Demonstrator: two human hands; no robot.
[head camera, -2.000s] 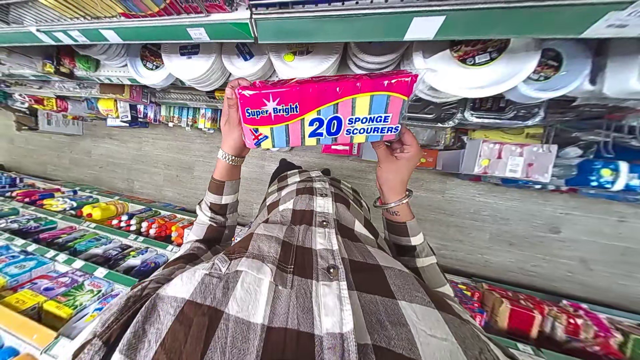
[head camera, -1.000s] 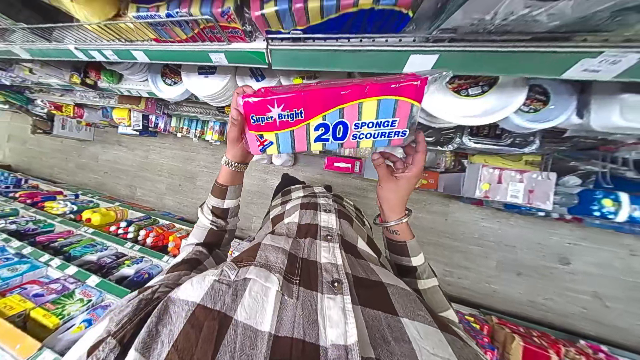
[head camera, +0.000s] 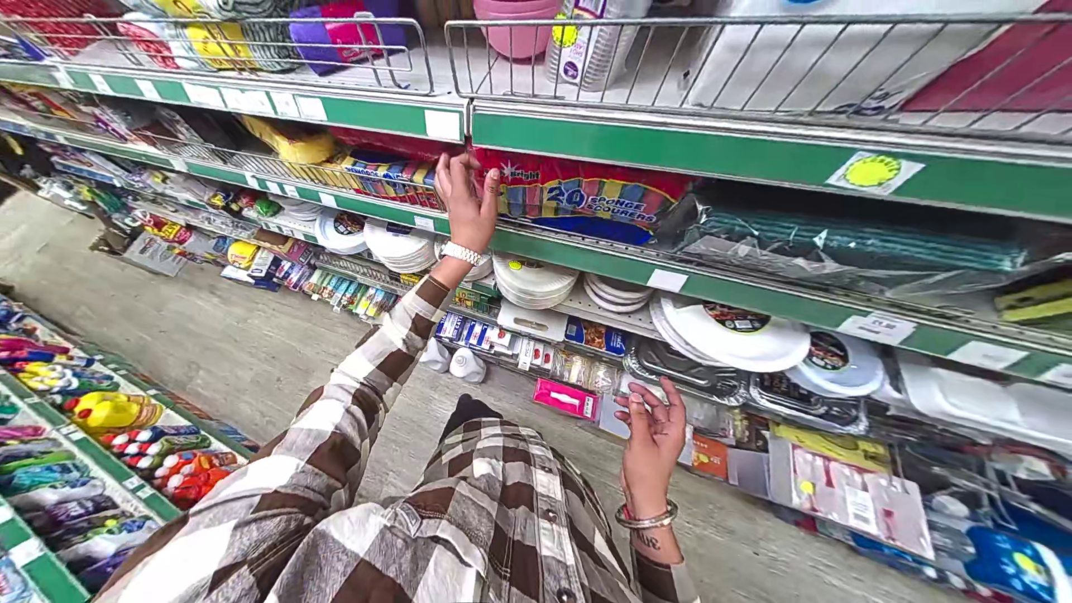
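Observation:
The pack of sponge scourers (head camera: 586, 197) lies on the shelf under a green-edged upper shelf, its red wrapper in shadow. At the pack's left end is my left hand (head camera: 467, 201), raised to the shelf with fingers spread; whether the fingertips touch the wrapper I cannot tell. Another pack of sponges (head camera: 389, 177) sits just left of that hand. My right hand (head camera: 653, 435) is lower, in front of the shelves, with its fingers loosely curled and nothing in it.
White disposable plates (head camera: 729, 331) and foil trays (head camera: 687, 368) fill the lower shelves. A wire guard (head camera: 754, 67) runs along the top shelf. Clear-wrapped goods (head camera: 854, 243) lie right of the sponge pack. Bottles (head camera: 113, 410) stand on shelving behind me at the left.
The sponge scourer pack, held in both hands earlier, now lies on the shelf. My left hand has risen to the shelf, and my right hand has come off the pack. The view has shifted.

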